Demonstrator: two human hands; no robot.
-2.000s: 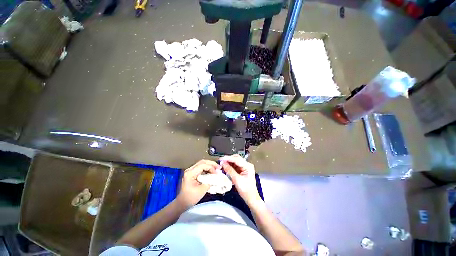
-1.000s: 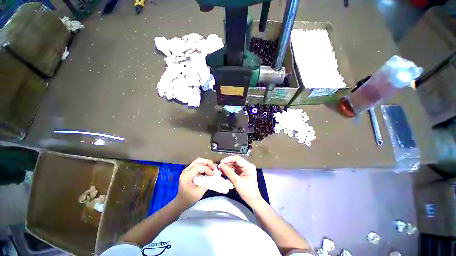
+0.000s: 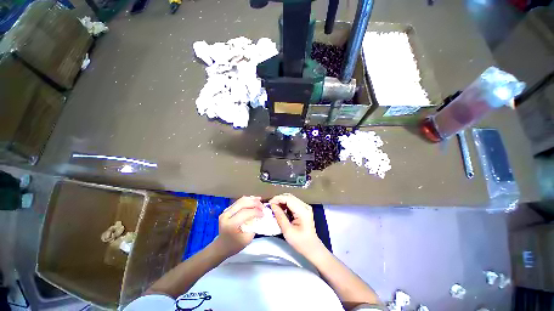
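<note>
My left hand (image 3: 239,223) and my right hand (image 3: 296,222) are close together just below the table's front edge. Both hold a small white plush piece (image 3: 265,224) between them, the fingertips meeting at its top. A tiny dark spot shows at the right fingertips; whether it is a dark eye piece cannot be told. The dark green hand press (image 3: 288,91) stands right in front, with nothing visible on its base plate (image 3: 284,167). Loose dark pieces (image 3: 324,147) and white washers (image 3: 365,152) lie right of the base.
A heap of white plush pieces (image 3: 233,79) lies beyond and left of the press. Behind it stand a dark parts box (image 3: 338,115) and a washer box (image 3: 398,111). A bottle (image 3: 465,112) and a bagged dark rectangle (image 3: 492,156) are at right. An open carton (image 3: 141,228) is lower left.
Both hands still hold the plush piece; the fingers have shifted around its top and the piece is more covered. The whole view has moved slightly, placing the table items further right.
</note>
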